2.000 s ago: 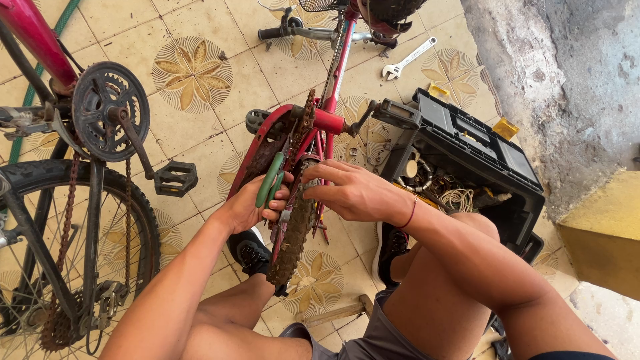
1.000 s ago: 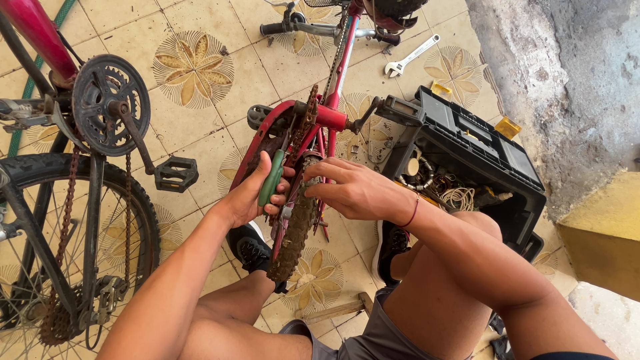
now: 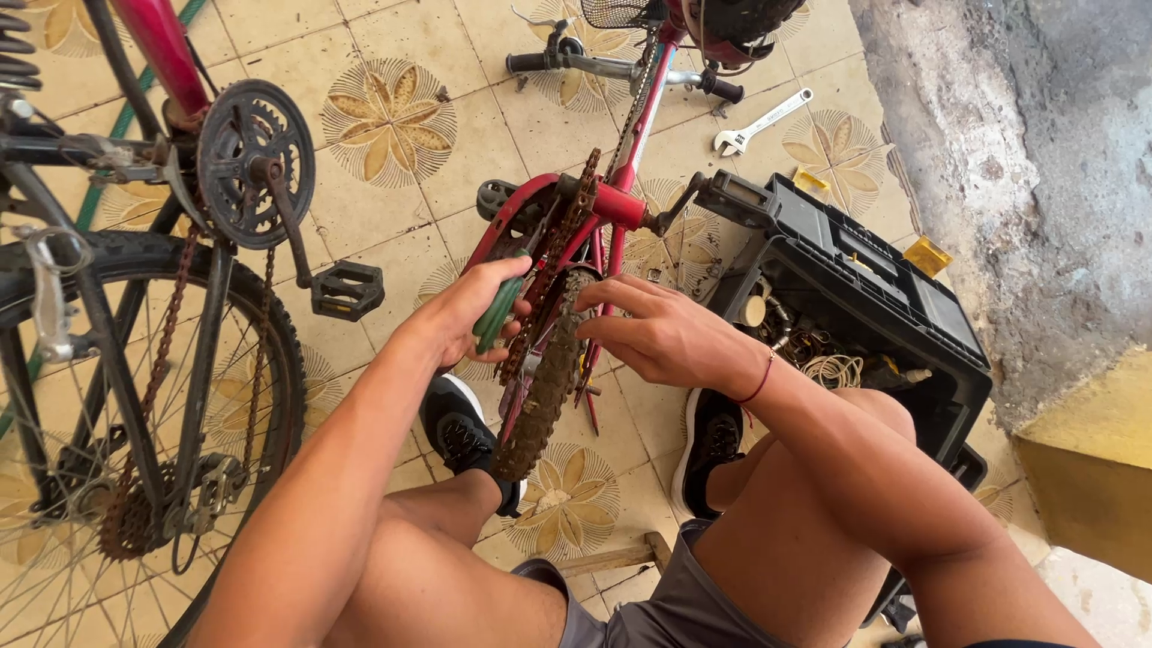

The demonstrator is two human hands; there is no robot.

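A small red bicycle stands upside down between my legs, its red frame [image 3: 621, 205] in the middle of the view. My left hand [image 3: 472, 315] grips green-handled pliers [image 3: 498, 315] beside the rusty chain [image 3: 567, 225]; their jaws are mostly hidden among the chain and frame. My right hand [image 3: 652, 328] is at the right side of the muddy rear tire [image 3: 551, 387], fingers bent, fingertips at the tread. Whether they press on it I cannot tell. A red chain guard [image 3: 499, 220] curves left of the chain, and a crank with a pedal [image 3: 733, 193] sticks out to the right.
At the left stands a larger bicycle with a black chainring [image 3: 256, 162] and a pedal [image 3: 347, 290]. An open black toolbox [image 3: 900, 279] with cords and parts is beside my right knee. An adjustable wrench [image 3: 763, 122] lies on the tiles near the handlebar [image 3: 612, 67].
My right hand's fingers have shifted slightly at the tire. My left hand stays around the green handles beside the chain.
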